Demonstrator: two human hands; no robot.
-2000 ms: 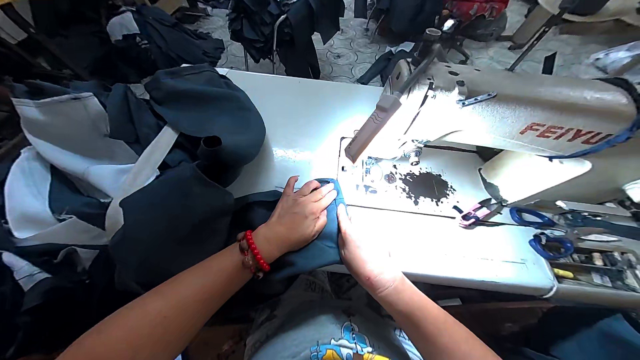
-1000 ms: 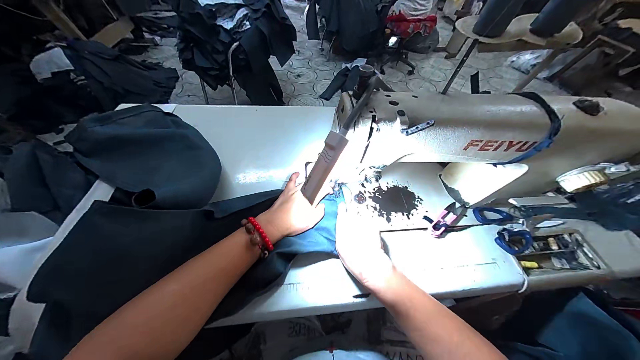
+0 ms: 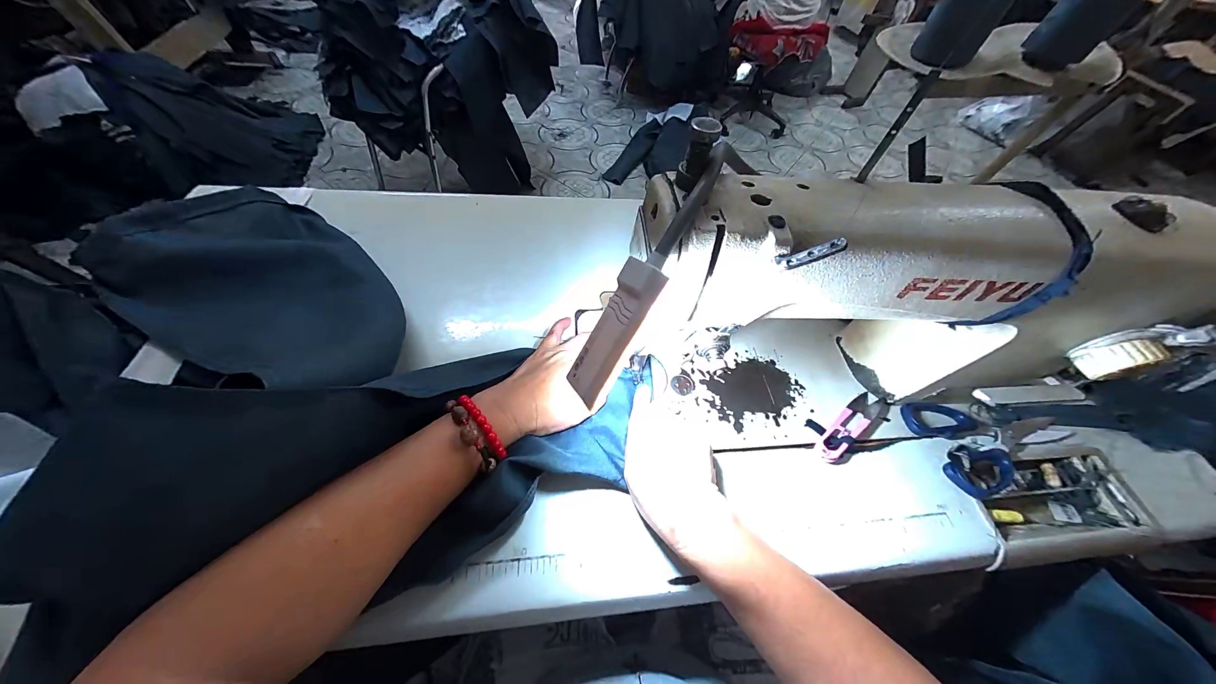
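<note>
Dark blue fabric (image 3: 285, 456) stretches over the left part of the white sewing table to the presser foot (image 3: 638, 366) of a Feiyu sewing machine (image 3: 912, 237). My left hand (image 3: 551, 385), with a red bead bracelet at the wrist, presses on the fabric just left of the foot; the machine's lamp (image 3: 617, 332) hides some of its fingers. At the fabric's right edge, close to the foot, lies my right hand (image 3: 674, 475). Its fingertips are washed out by the bright light, so its hold on the edge is unclear.
Pink-handled thread snips (image 3: 848, 432) lie right of the machine bed's dark worn patch. Further right are blue-handled scissors (image 3: 978, 470) and a tray (image 3: 1149, 518) of small tools. More dark fabric (image 3: 247, 285) is bunched at the table's back left. Garment piles stand behind.
The fabric under my hands has moved in to the presser foot, and my left hand is now partly behind the lamp. Dark cloth lies spread further across the table's left side. The view has shifted.
</note>
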